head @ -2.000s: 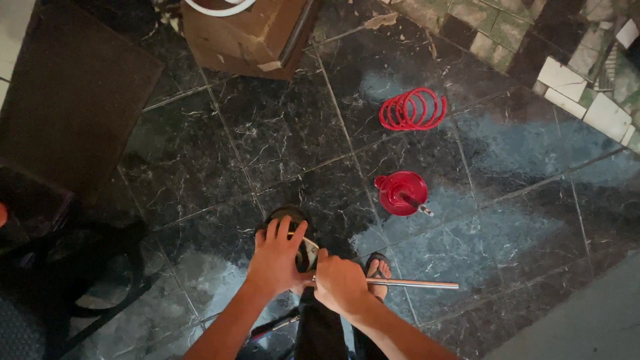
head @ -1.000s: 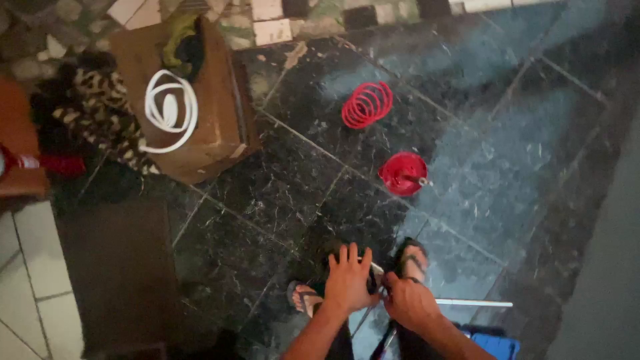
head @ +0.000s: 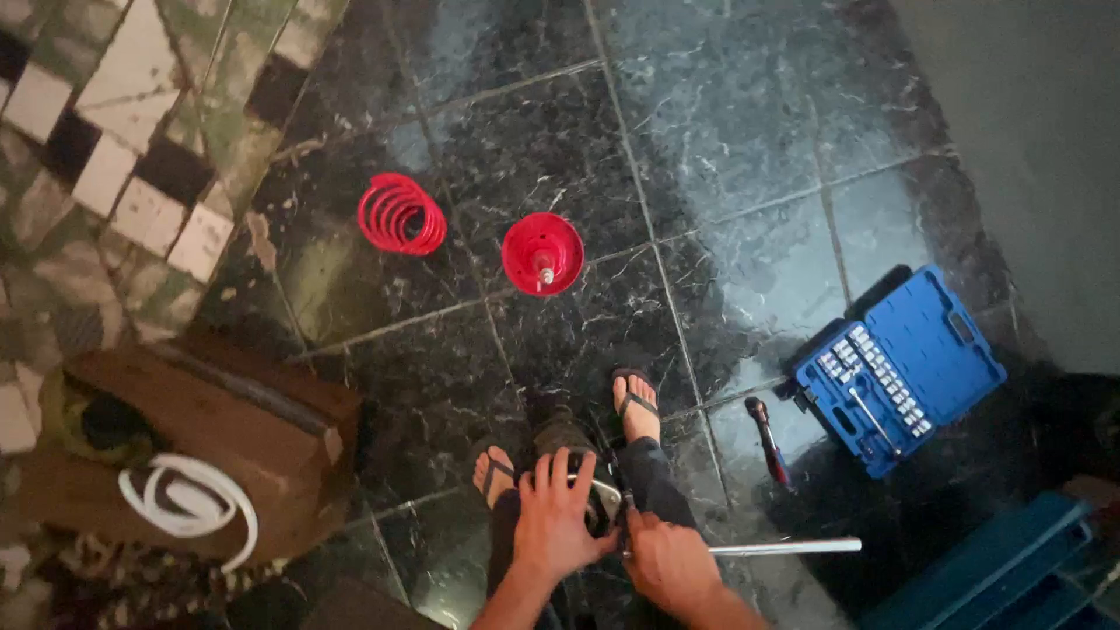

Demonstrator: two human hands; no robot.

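My left hand (head: 560,516) lies with fingers spread over a dark round part with a metal rim (head: 605,496), held between my feet; its kind cannot be told. Just right of it, my right hand (head: 665,556) is closed around the near end of a long silver metal bar (head: 787,549) that points right. How the bar meets the part is hidden by my fingers. Ahead on the floor lie a red coil spring (head: 402,215) and a red round cup-shaped part (head: 542,254) with a metal rod end in its middle.
At right a blue socket set case (head: 932,337) lies spread open, a ratchet wrench (head: 768,442) beside it. A teal plastic object (head: 989,560) fills the lower right corner. On the left, a brown box (head: 262,464) carries a coiled white cable (head: 188,499). Dark tiles form the floor.
The view has turned a lot, bringing the socket case and ratchet fully into sight. Both hands remain at the round part and the bar.
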